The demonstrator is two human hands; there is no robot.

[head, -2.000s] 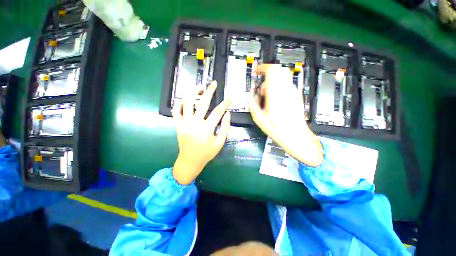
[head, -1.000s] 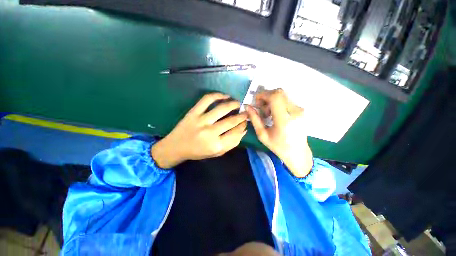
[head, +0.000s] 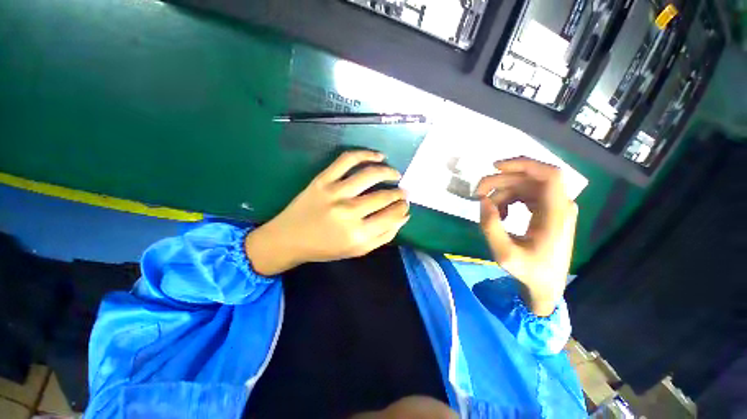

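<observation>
A white sheet [head: 512,151] lies on the green mat, with a few grey pieces [head: 459,186] near its left part. My left hand [head: 336,209] is curled at the sheet's left corner; its fingertips are partly hidden, so I cannot tell if they grip it. My right hand [head: 536,217] is over the sheet's right part, thumb and index fingertips together on what looks like a small pale adhesive sticker [head: 491,194]. Black tweezers [head: 352,119] lie on the mat left of the sheet.
A black foam tray [head: 483,82] with silvery phone assemblies [head: 545,53] lies beyond the sheet, cut off by the top edge. Dark cloth [head: 655,262] hangs at the right. Cardboard boxes [head: 596,372] stand at lower right. A yellow line [head: 98,199] crosses the blue floor at left.
The view has tilted down from the tray to the sheet. In the last second my right hand moved right, away from my left hand and the grey pieces. My left hand has barely moved.
</observation>
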